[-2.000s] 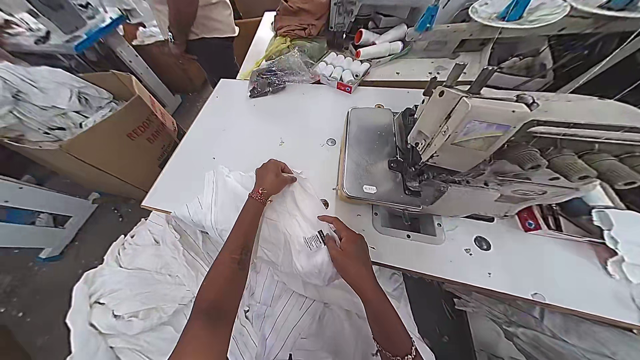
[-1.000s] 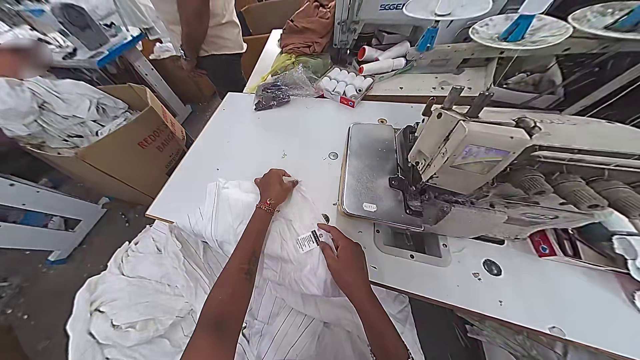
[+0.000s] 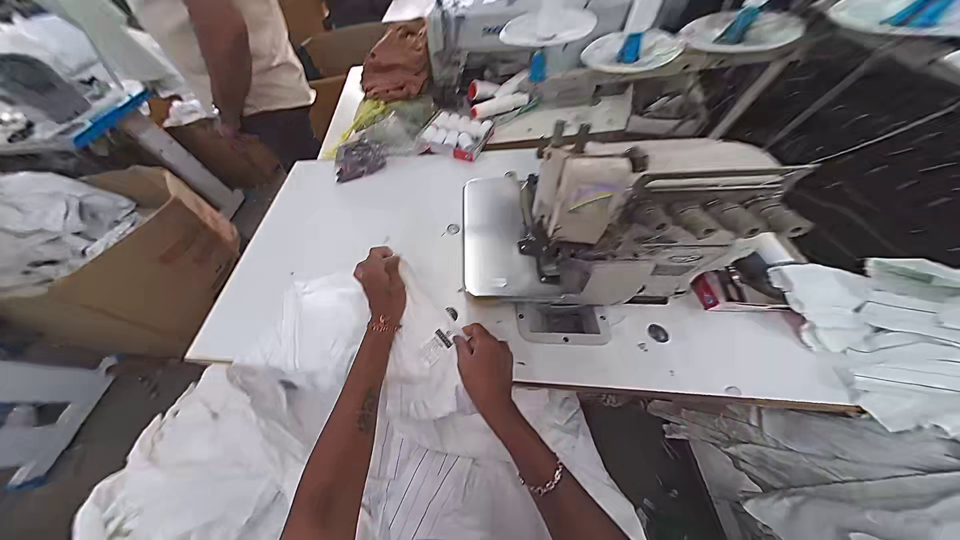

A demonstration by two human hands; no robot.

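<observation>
White fabric with thin dark stripes (image 3: 420, 480) lies over the front edge of the white sewing table (image 3: 337, 217) and hangs down. My left hand (image 3: 381, 281) grips the fabric's upper edge on the table top. Closer to the front edge, my right hand (image 3: 484, 364) pinches the same piece beside a small white label (image 3: 437, 346) that bears dark writing. The fabric edge between both hands looks drawn fairly straight. An industrial overlock sewing machine (image 3: 592, 202), with a flat metal plate (image 3: 491, 236) at its left, stands right of my hands and touches neither.
White garments fill a cardboard box (image 3: 112, 285) at left. A tray of white thread spools (image 3: 457, 135) and a plastic bag (image 3: 360, 157) sit at the table's back. Striped white pieces (image 3: 892, 330) lie at right. A person (image 3: 232, 67) stands at the back left.
The view has shifted, with more of the table's right side showing. Both hands keep their hold on the fabric. The label beside my right hand now lies more tilted than one second ago.
</observation>
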